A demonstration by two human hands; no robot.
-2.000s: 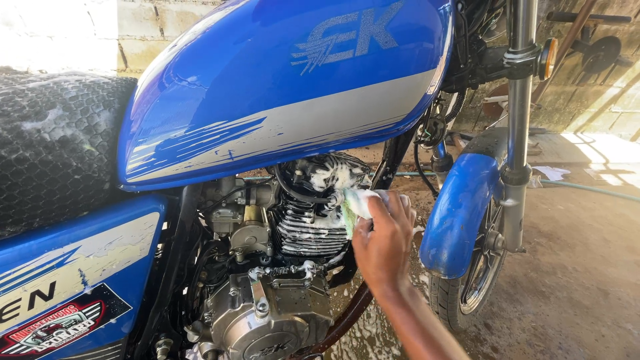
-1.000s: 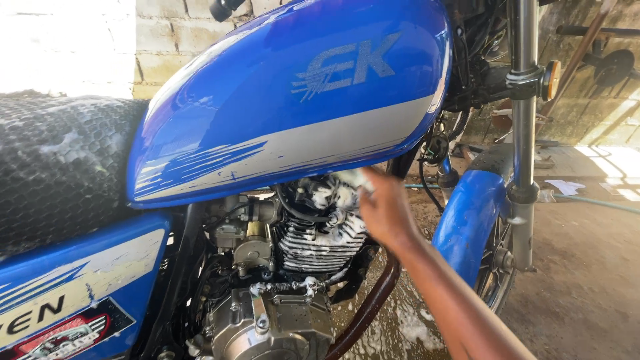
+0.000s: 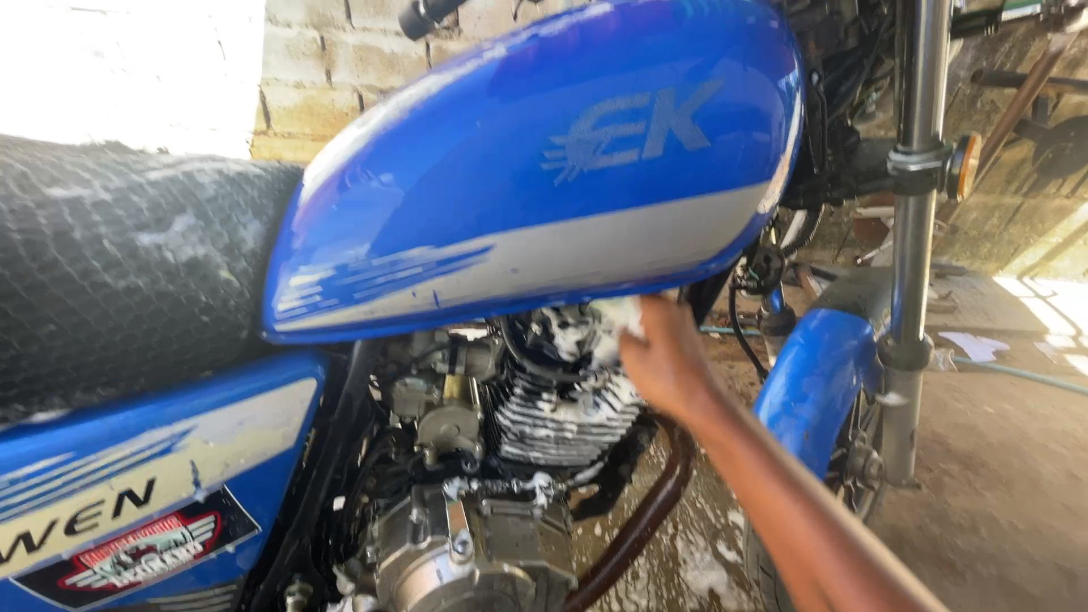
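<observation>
My right hand point(image 3: 667, 361) reaches in from the lower right and grips a whitish, foamy sponge or cloth point(image 3: 625, 316), partly hidden by the fingers. It is at the top of the motorcycle's engine, just under the blue fuel tank point(image 3: 510, 161). White suds lie on the cylinder head point(image 3: 565, 331) and on the finned cylinder point(image 3: 565, 421). Below is the metal engine crankcase point(image 3: 476, 544), with some foam on its upper edge. My left hand is out of view.
The black seat point(image 3: 127, 272) and blue side panel point(image 3: 246, 425) are at left. A rusty exhaust pipe point(image 3: 642, 518) curves below my wrist. The fork tube point(image 3: 911, 255) and blue front fender point(image 3: 812, 382) stand at right. Suds wet the floor point(image 3: 697, 552); a brick wall point(image 3: 314, 76) is behind.
My right hand has moved up from beside the cylinder fins to the cylinder head under the tank, still holding the foamy sponge or cloth.
</observation>
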